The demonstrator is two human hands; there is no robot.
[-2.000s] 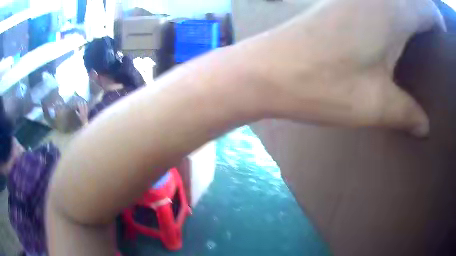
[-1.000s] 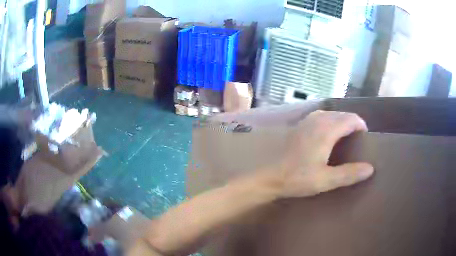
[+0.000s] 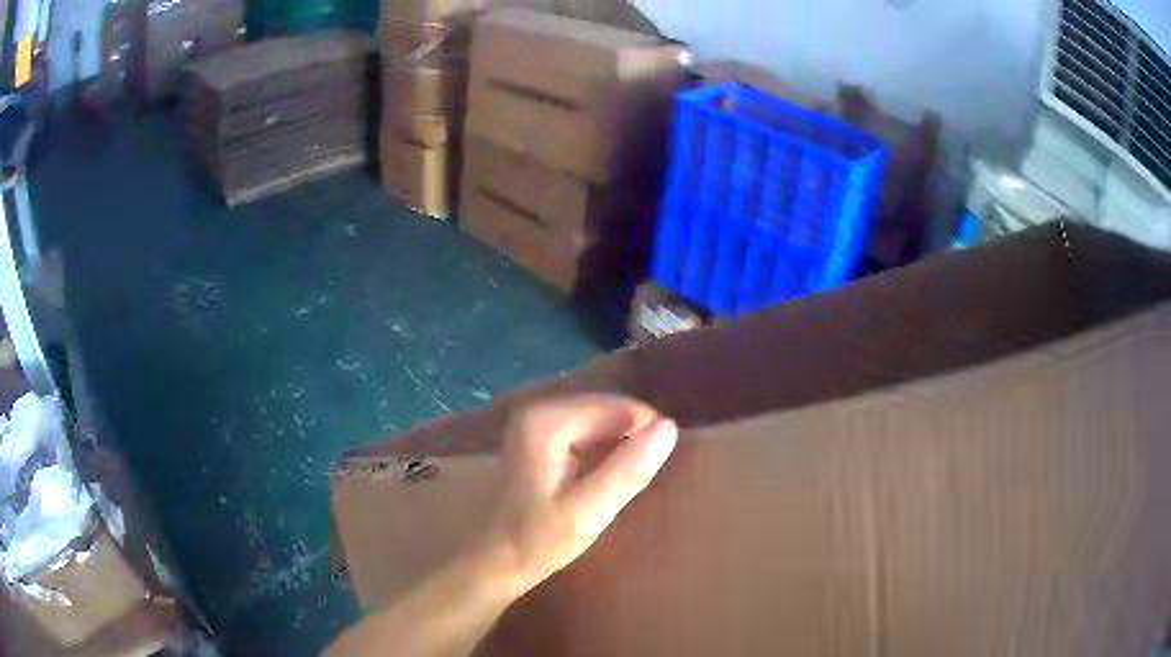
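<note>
A large brown corrugated carton [image 3: 822, 526] fills the lower right of the view, close to me. Its top is open and its dark inside shows behind the near wall. My left hand [image 3: 572, 481] is bare and pinches the top edge of the near wall, thumb on the near side and fingers curled over. Dark printing shows on the carton near its left corner. The carton's bottom is out of the picture. My right hand is not in view.
A blue plastic crate [image 3: 764, 193] stands behind the carton. Stacked taped cartons [image 3: 533, 154] and a pile of flattened cartons [image 3: 283, 116] stand farther back on the green floor [image 3: 295, 347]. A carton with white bags [image 3: 77, 584] is at the lower left. A white louvred machine [image 3: 1104, 103] is upper right.
The view has swung left, away from the seated workers and stool, towards the stacked cartons. The carton's open top now shows more. My left hand stays on its edge, now lower in view.
</note>
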